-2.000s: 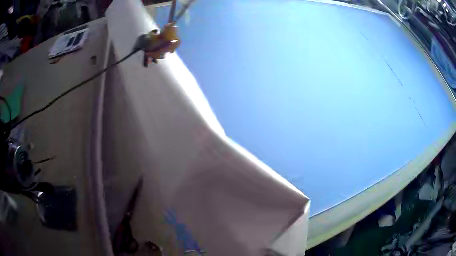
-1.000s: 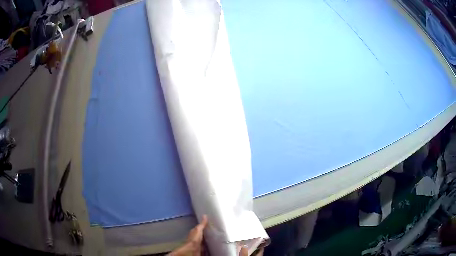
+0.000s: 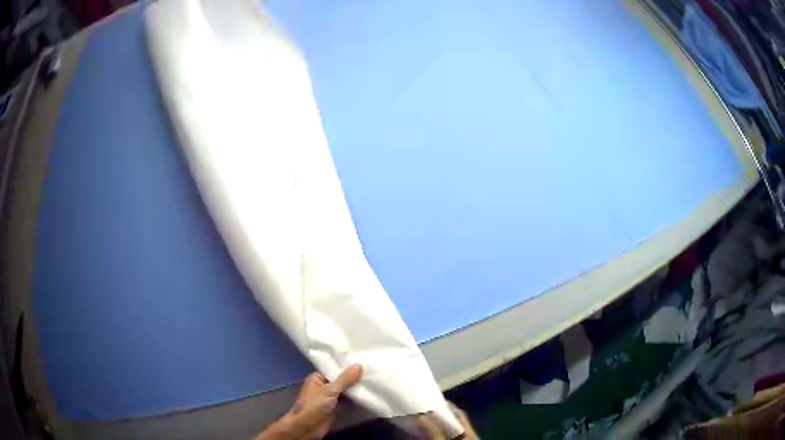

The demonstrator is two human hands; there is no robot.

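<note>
The wide white paper marker, loosely rolled or folded, lies across the light blue fabric lay from the top left to the near table edge. My left hand grips the paper's near left edge between thumb and fingers. My right hand is at the paper's near end, mostly hidden by it and cut off by the bottom edge; its fingers seem to hold the paper from beneath. Blue cloth shows on both sides of the paper.
Pale underlay paper shows along the near edge of the cloth. Dark shears lie at the far left edge. A small metallic thing is at the upper left. Cloth scraps lie on the green floor at the lower right.
The paper came down onto the cloth as a narrow band. Both hands came into view at its near end. Since the last frame the view has shifted, and paper and hands sit differently in it.
</note>
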